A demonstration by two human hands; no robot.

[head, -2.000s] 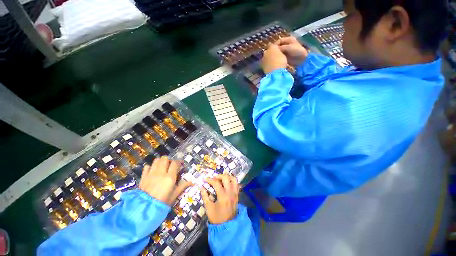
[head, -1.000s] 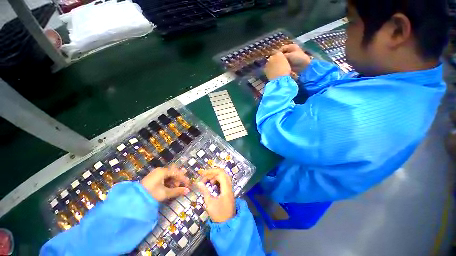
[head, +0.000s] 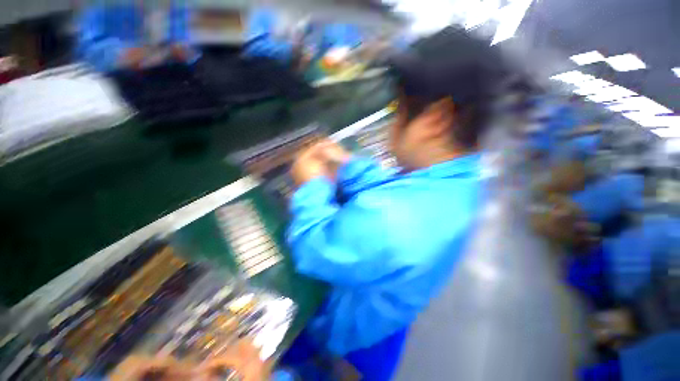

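Note:
The view is strongly blurred. The clear blister tray [head: 272, 324] with rows of flex cable modules [head: 142, 286] lies at the lower left. My left hand [head: 153, 367] is cut off by the bottom edge, low over the tray. My right hand [head: 237, 362] is close beside it on the right, also cut off and blurred. Whether either hand holds a module or pad cannot be told. The spare pad sheet [head: 248, 238] lies flat on the green bench, up and right of the tray.
A person in a blue smock [head: 388, 238] sits close on the right, hands together over their own tray [head: 277, 151]. A white bundle [head: 60, 108] and dark trays [head: 216, 85] are at the back left. More people in blue are blurred beyond.
The view has swung up and right, so the tray and my hands have shifted down and left in the picture. My hands are now partly cut off. Ceiling lights and more people have come into view.

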